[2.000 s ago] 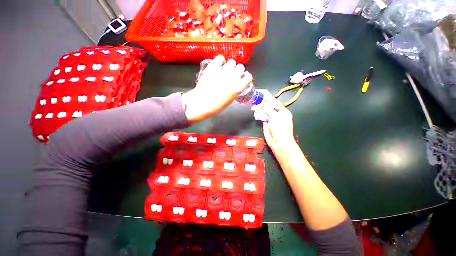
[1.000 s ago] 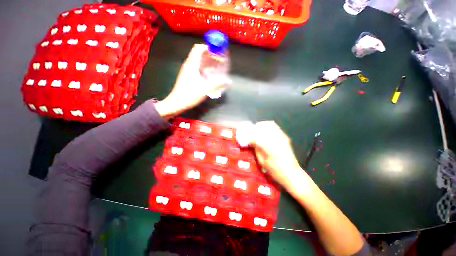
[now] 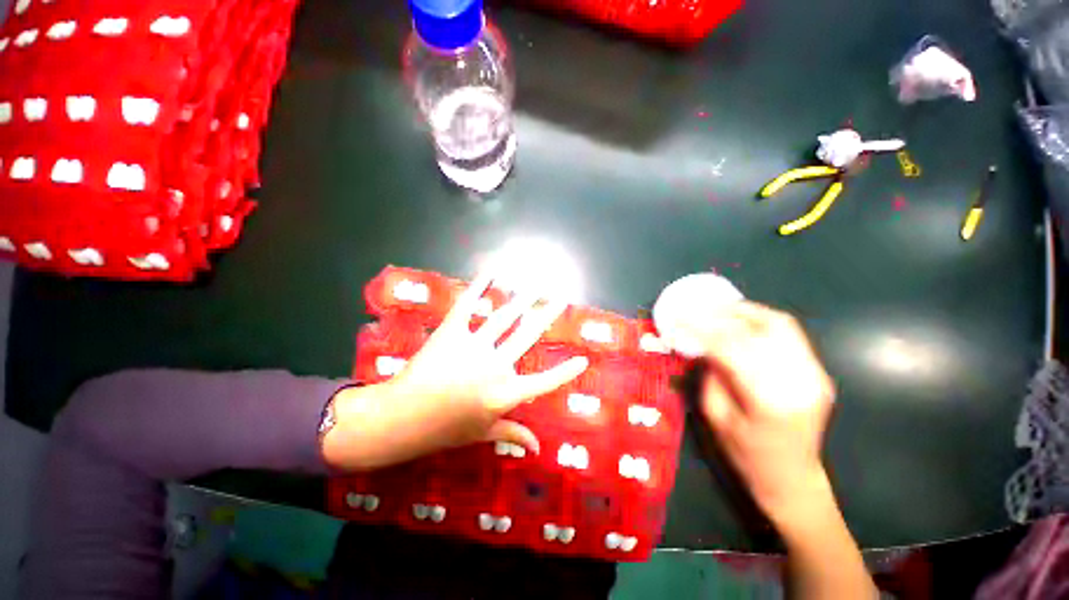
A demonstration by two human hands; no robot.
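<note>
A red moulded sheet [image 3: 533,498] with rows of white marks lies at the table's front edge. My left hand [image 3: 469,387] lies on it with fingers spread, holding nothing. My right hand [image 3: 762,387] holds a white crumpled cloth [image 3: 700,314] at the sheet's upper right corner. A clear bottle [image 3: 469,123] with a blue cap and some clear liquid stands behind the sheet.
A thick stack of red sheets [image 3: 100,141] is at the left. The red basket [image 3: 668,14] is cut off at the top. Yellow-handled pliers [image 3: 821,188], a small yellow tool [image 3: 975,209] and a wad in clear plastic [image 3: 934,75] lie at the right. Plastic bags [image 3: 1043,70] are far right.
My left hand has let go of the bottle, which now stands on the table, and has come down onto the sheet. My right hand with the cloth has moved right. The view has shifted closer.
</note>
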